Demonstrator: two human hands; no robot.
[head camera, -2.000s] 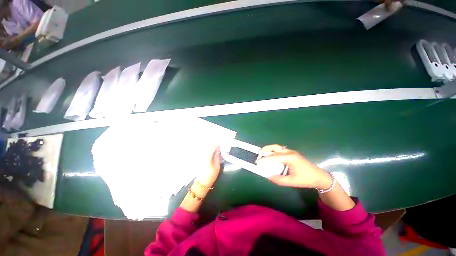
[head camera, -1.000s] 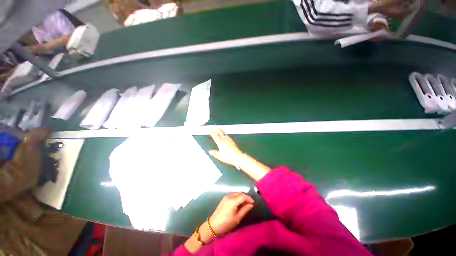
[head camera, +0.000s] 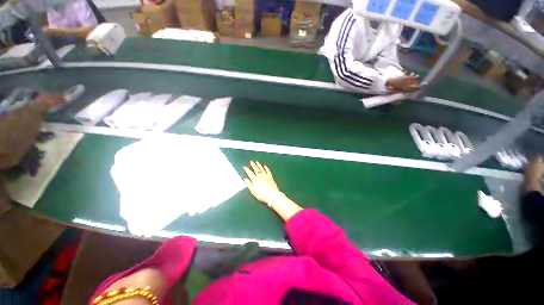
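A stack of white bags (head camera: 170, 179) lies fanned and glaring on the near bench. My right hand (head camera: 261, 182) is empty, fingers apart, over the green bench just right of the stack's right corner. My left hand is cut off by the bottom edge at the left; only the wrist with gold bracelets and the pink sleeve show. Several bagged units lie on the belt beyond the stack, the rightmost one (head camera: 213, 115) a little apart. Several unbagged white fan units (head camera: 440, 142) lie on the belt at the right.
A pale rail (head camera: 310, 153) separates bench and belt. Across the line, a person in a white striped jacket (head camera: 358, 53) handles a white piece. A neighbour's arm reaches the belt at left, beside a white sheet (head camera: 51, 170) with dark parts. A white scrap (head camera: 490, 204) and another person's hand are at right.
The fan unit held two seconds ago is out of my hands, and another bagged unit lies on the belt. My right hand has drawn back from the rail. My left hand has left the picture. The view has shifted.
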